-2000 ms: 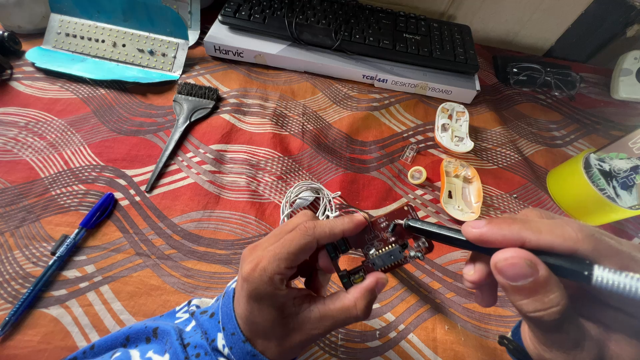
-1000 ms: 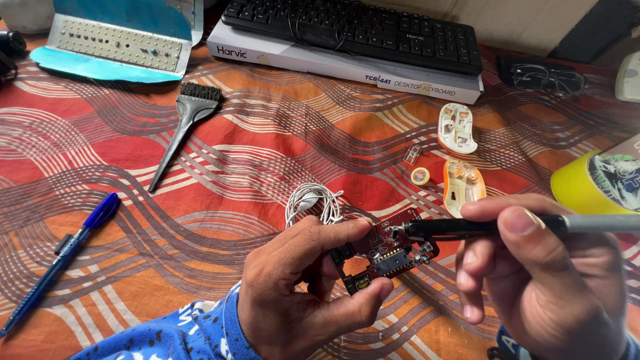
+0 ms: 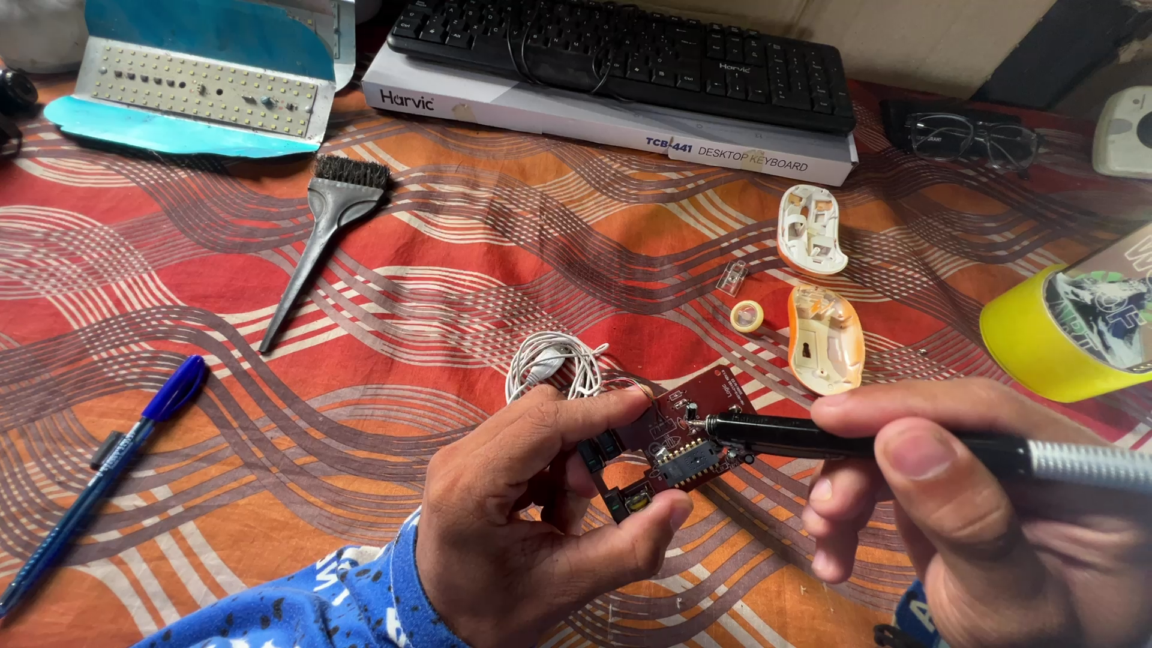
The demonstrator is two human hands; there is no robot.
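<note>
My left hand (image 3: pixel 531 513) grips a dark red circuit board (image 3: pixel 661 423) of a computer mouse by its left edge, between thumb and fingers. A black chip (image 3: pixel 688 463) with two rows of pins sits on it. My right hand (image 3: pixel 954 504) holds a black pen-shaped tool (image 3: pixel 801 436) with a silvery ribbed section; its tip is at the components near the board's middle, contact unclear. Behind the board lies a coiled white cable (image 3: pixel 553 360). Two mouse shell halves, one white (image 3: pixel 810 229) and one orange-edged (image 3: pixel 823 342), lie beyond, beside a scroll wheel (image 3: pixel 746 316) and a small clear part (image 3: pixel 733 277).
A black-bristled brush (image 3: pixel 324 238) and blue pen (image 3: pixel 108 477) lie left. Behind are an LED panel (image 3: pixel 207 90) and a black keyboard (image 3: pixel 630 54) on its box (image 3: pixel 594 117). Eyeglasses (image 3: pixel 972 139) and a yellow cup-like container (image 3: pixel 1026 333) are at right.
My right hand's grip and the tilt of the pen-shaped tool have shifted slightly, with its tip staying over the board. My left hand keeps its hold.
</note>
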